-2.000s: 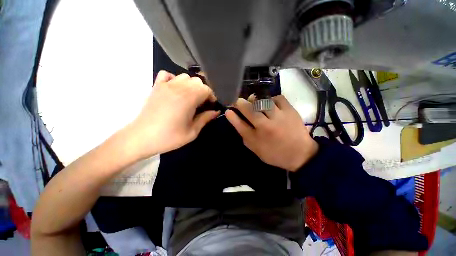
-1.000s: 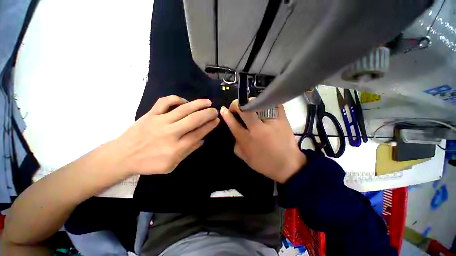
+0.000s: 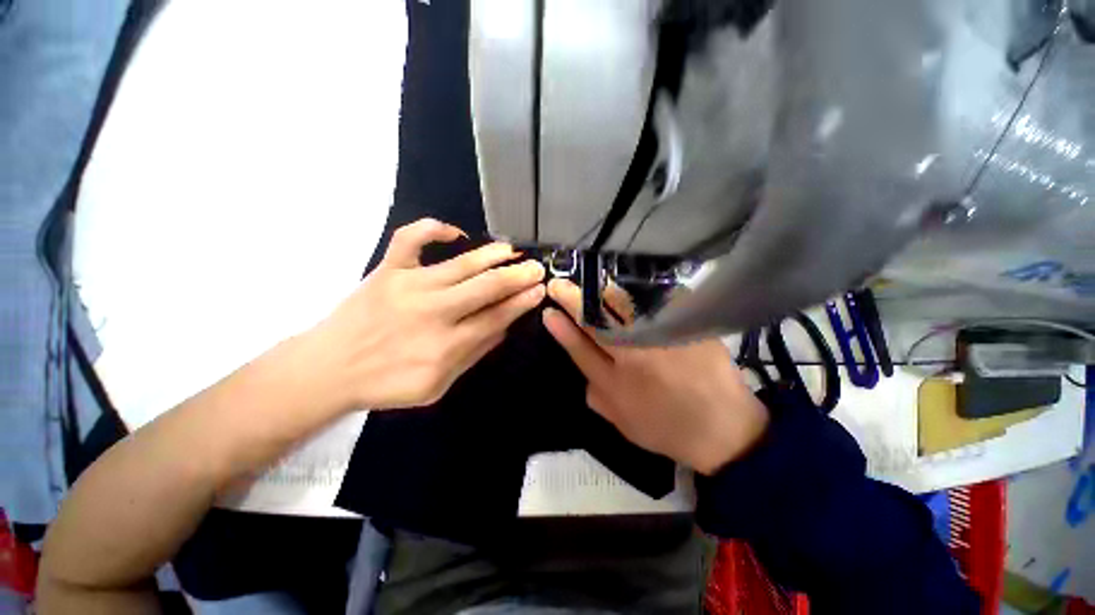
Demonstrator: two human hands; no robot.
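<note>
A black garment panel (image 3: 450,451) lies on the white machine table, running under the grey sewing machine head (image 3: 624,132). My left hand (image 3: 438,318) lies on the panel with its fingers extended, fingertips just left of the presser foot (image 3: 564,262). My right hand (image 3: 660,378) is at the right of the foot, its index finger pointing at the same spot and its upper part hidden by the machine head. The fingertips of both hands nearly meet on the cloth. The needle and the stitching point are hidden.
Shears with black handles (image 3: 802,360) and blue snips (image 3: 855,342) lie right of my right hand. A dark block (image 3: 1009,390) sits on a tan card (image 3: 943,421) at far right. Stacked blue-grey panels (image 3: 54,240) are at left. A red basket (image 3: 987,529) is below right.
The machine head fills more of the view and covers the shears' blades. The cloth has moved away from me, its near edge now showing table beside it. My left fingers have straightened from their earlier pinch.
</note>
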